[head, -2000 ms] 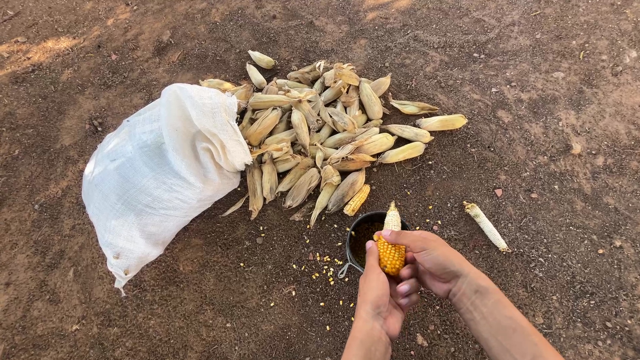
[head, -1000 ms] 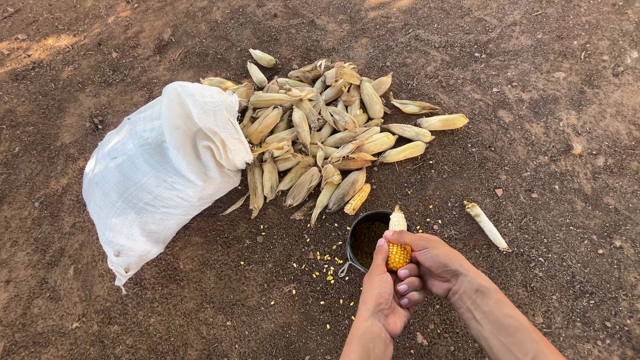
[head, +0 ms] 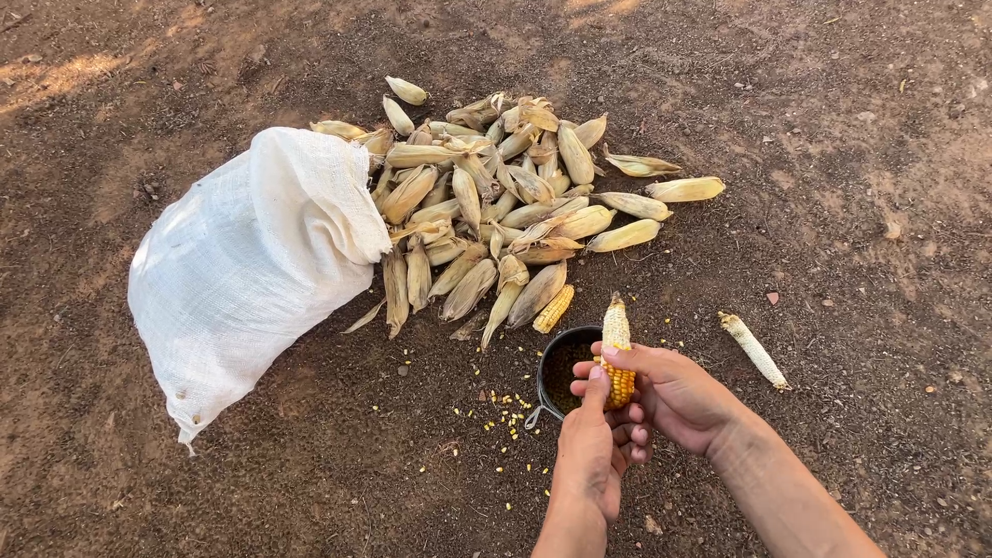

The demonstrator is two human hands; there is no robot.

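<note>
Between my two hands, an ear of corn [head: 618,364] points up, its upper part bare white cob and its lower part still covered in yellow kernels. My left hand [head: 595,442] grips it from the lower left, thumb against the kernels. From the right, my right hand [head: 673,391] wraps the ear, its thumb pressed where cob meets kernels. Just behind the ear and partly hidden by my hands is a dark round pot [head: 554,368] with kernels inside and a small loop handle at its lower left.
A white woven sack [head: 248,263] lies at left, its mouth against a heap of unshelled corn ears [head: 480,201]. One husked yellow ear [head: 554,309] rests near the pot. Loose kernels [head: 508,418] dot the dirt left of it. A bare cob [head: 753,350] lies at right.
Both hands stay on the same ear above the pot, with slight shifts of the fingers and the ear. The sack, the heap and the bare cob have not moved.
</note>
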